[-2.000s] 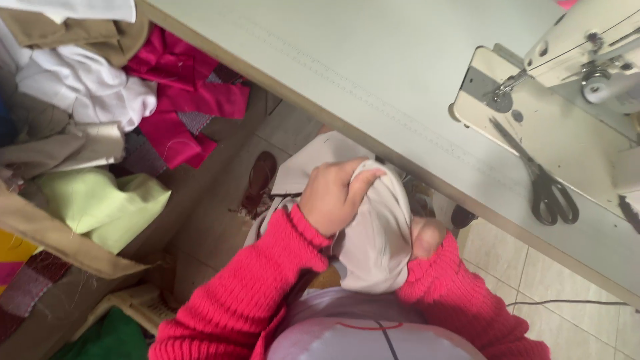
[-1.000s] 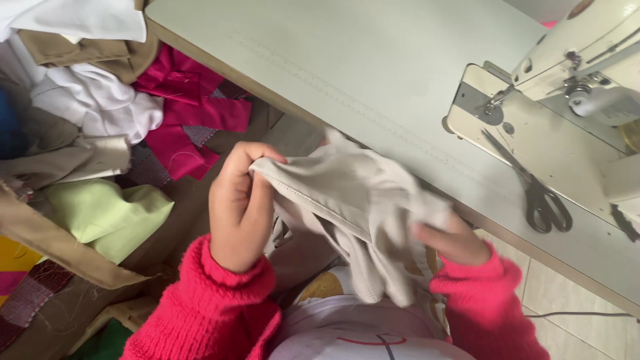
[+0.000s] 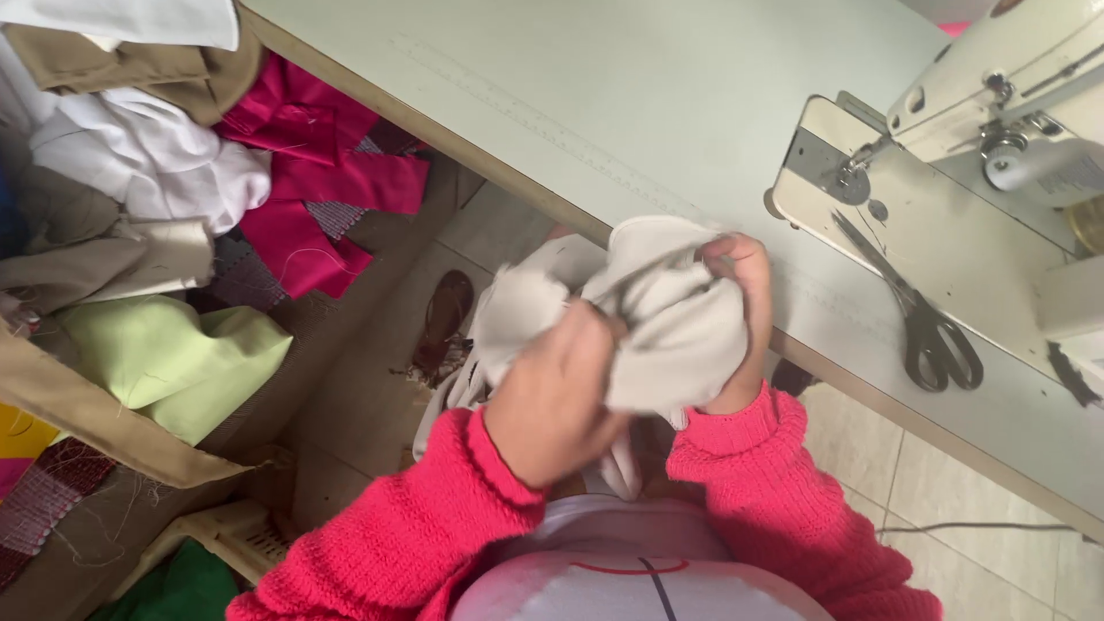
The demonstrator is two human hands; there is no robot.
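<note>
A bunched piece of light beige fabric (image 3: pixel 677 345) is held up in front of my torso, by the near edge of the sewing table. My left hand (image 3: pixel 565 388), somewhat blurred, grips its left part with curled fingers. At the fabric's right side, my right hand (image 3: pixel 746 302) holds it with the thumb and fingers at a fold near the top. Part of the cloth hangs below, between my forearms. What lies inside the folds is hidden.
A sewing machine (image 3: pixel 931 207) stands at the right of the table (image 3: pixel 552 95). Black-handled scissors (image 3: pixel 914 310) lie beside its bed. At left are heaped white cloth (image 3: pixel 155 159), magenta cloth (image 3: pixel 302 164) and pale green cloth (image 3: pixel 177 354). A plastic crate (image 3: pixel 233 535) is below.
The beige fabric was stretched out between my hands a second ago and is now bunched. My left hand has moved right and down, toward my right hand, which has risen.
</note>
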